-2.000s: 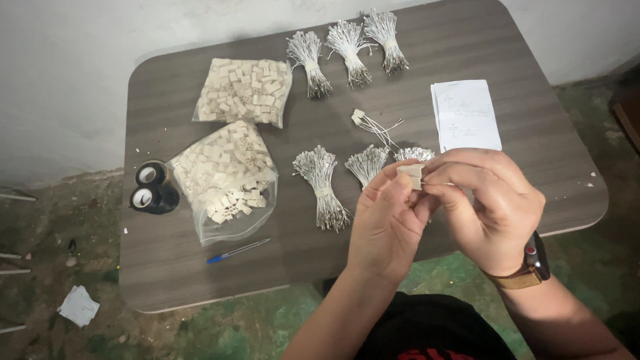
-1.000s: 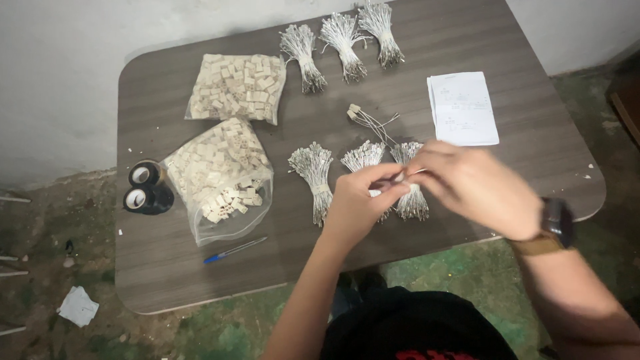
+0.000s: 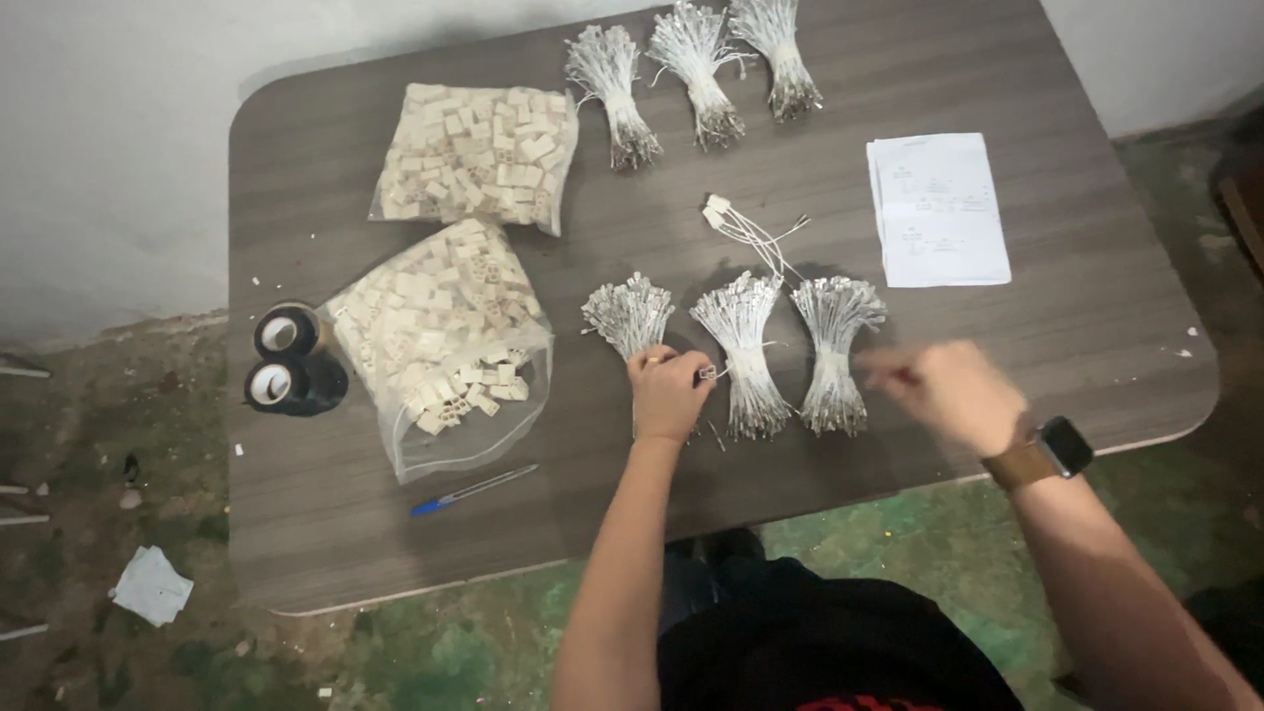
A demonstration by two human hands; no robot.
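My left hand [image 3: 670, 390] is at the lower part of the left front bundle of white wires [image 3: 630, 308]; its fingers cover that bundle's middle, and a small pale connector piece [image 3: 706, 373] shows beside its fingertips. To its right lie the middle wire bundle [image 3: 748, 346] and the right wire bundle [image 3: 834, 346]. My right hand [image 3: 943, 390], blurred, is over the table just right of the right bundle; whether it holds anything is unclear. Behind the bundles, a white connector with wires [image 3: 719, 209] lies on the table.
Two plastic bags of cream connectors, one closed [image 3: 479, 158] and one open [image 3: 454, 336], lie left. Black tape rolls [image 3: 296, 385], a blue pen [image 3: 474, 490], written papers [image 3: 938, 212] and several more wire bundles [image 3: 696, 74] are on the table [image 3: 553, 533].
My hands were together over the right front bundles, with a cream connector between them two seconds ago. They have since parted; the left has moved left to the left bundle.
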